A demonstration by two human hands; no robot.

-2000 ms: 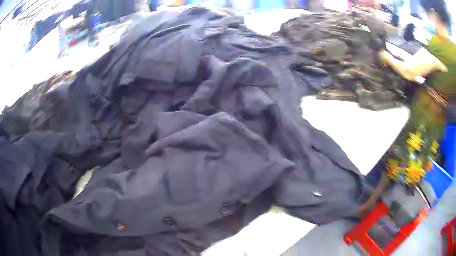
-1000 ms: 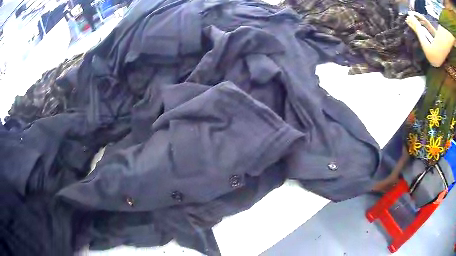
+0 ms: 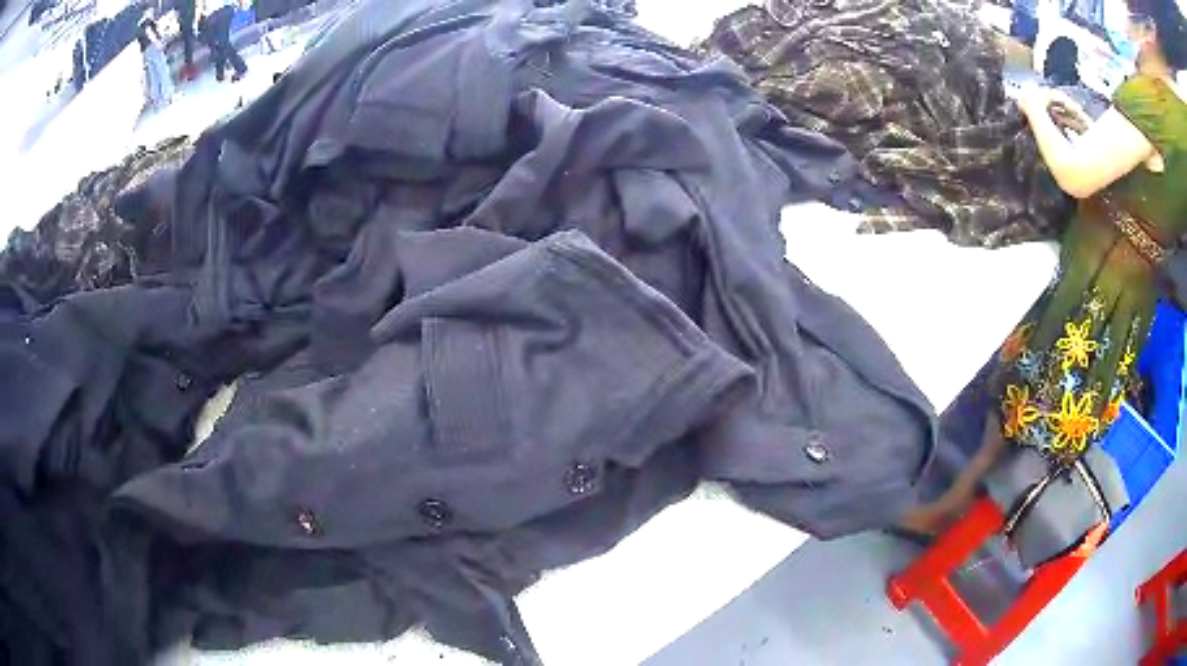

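Observation:
Neither of my hands is in view. A dark navy-grey garment point(image 3: 521, 377) lies rumpled on top of a large dark heap point(image 3: 417, 130) nearest me. Its front edge shows a row of buttons point(image 3: 436, 513), and a squarish stitched pocket or flap point(image 3: 469, 384) sits above them. Another dark part to the right has one shiny button point(image 3: 816, 452) and hangs by the table edge.
White table point(image 3: 677, 572). Brown plaid heap point(image 3: 911, 117) at the back right, with a person in a green flowered dress point(image 3: 1106, 260) beside it. Red stool point(image 3: 950, 599) and blue crate point(image 3: 1146, 442) at right. More plaid cloth point(image 3: 91, 221) at left.
The view has shifted and become sharper. The dark garments lie as before. The person at right has lowered their hands towards the plaid heap since one second ago.

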